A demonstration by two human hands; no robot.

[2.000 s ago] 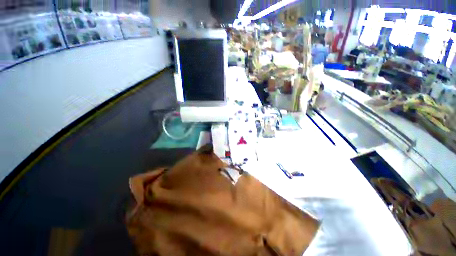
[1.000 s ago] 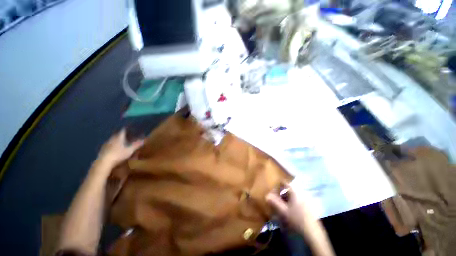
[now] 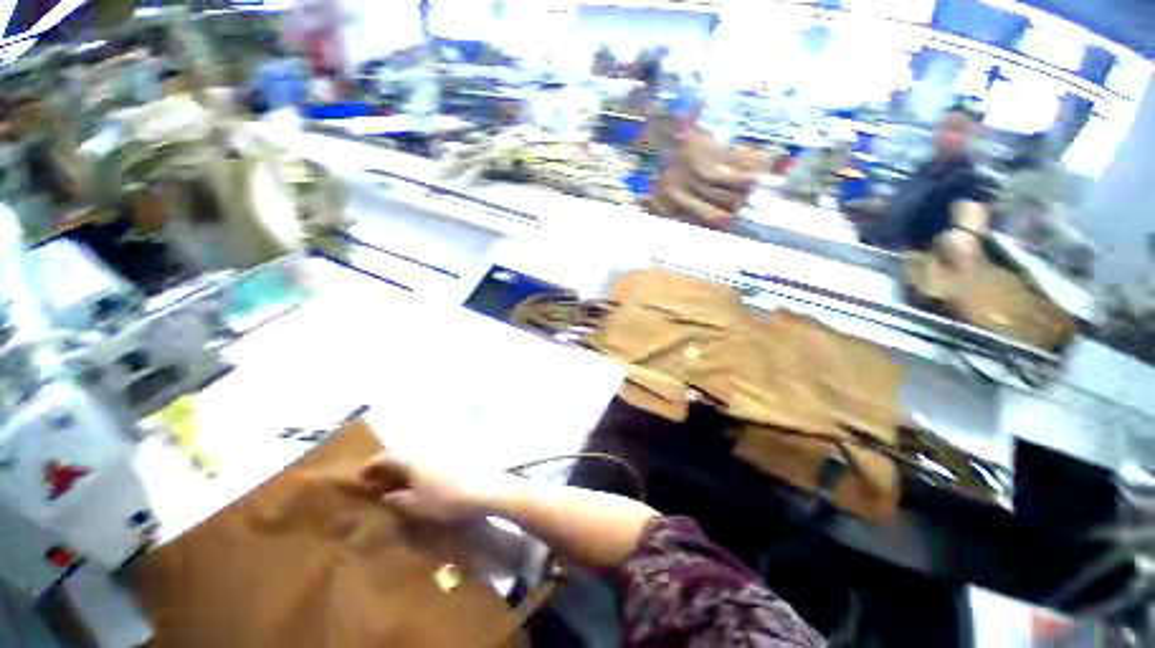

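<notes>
A brown fabric bag panel (image 3: 272, 551) lies over the front of the white table at the lower left. Its left end reaches the white sewing machine head (image 3: 70, 475) with the red logo. My right hand (image 3: 424, 491) grips the panel's upper right part, with the cloth bunched at the fingers. A small pale tag (image 3: 446, 577) sits on the cloth below my hand. A thin strap loop (image 3: 589, 458) arches right of my hand. The needle area is hidden. My left hand is out of the picture. The picture is blurred.
A pile of brown bags (image 3: 747, 367) with coiled handles lies to the right on the bench. Small snips (image 3: 304, 434) lie on the white table (image 3: 443, 367) beside the panel's edge. Another person (image 3: 937, 190) works with brown cloth at the upper right. A long rail runs behind the bags.
The view has swung right, so the machine is now at the left edge and the bag pile is central. My left hand has left the picture. My right hand still holds the panel.
</notes>
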